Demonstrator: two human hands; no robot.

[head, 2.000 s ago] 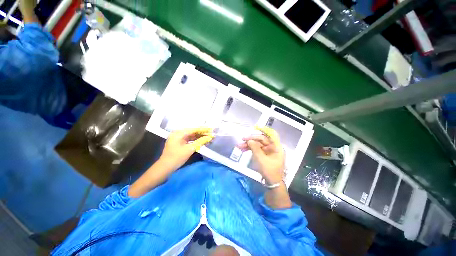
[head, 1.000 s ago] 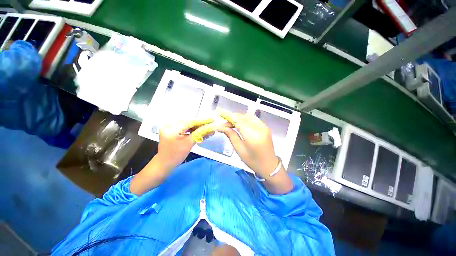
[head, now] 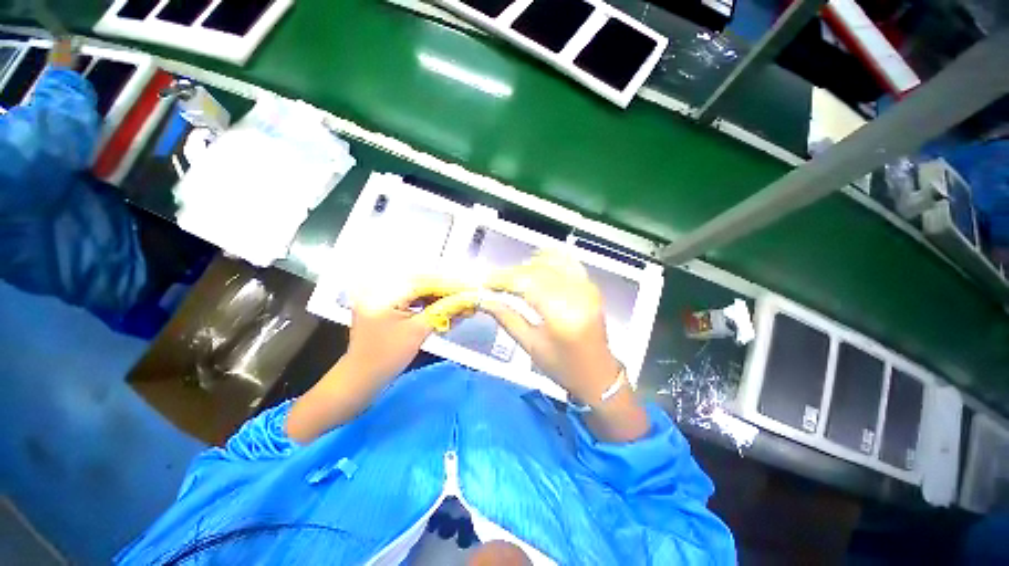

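Observation:
A white three-slot foam tray lies in front of me with grey tablets in its slots. The left tablet looks washed out by glare. The middle tablet is partly hidden by my hands and shows a small white label. My left hand and my right hand meet above the tray, with yellow cots on fingertips. The fingertips touch or nearly touch. Glare hides whether anything thin is between them. The right wrist has a pale band.
A white sheet stack lies left of the tray. Film scraps and another filled tray are at right. A green conveyor runs behind, crossed by a metal post. A brown carton is lower left. A person's blue sleeve is far left.
My hands have come together from apart, and the shiny clear film seen between them two seconds ago no longer shows. The view has shifted, and more trays show at the top.

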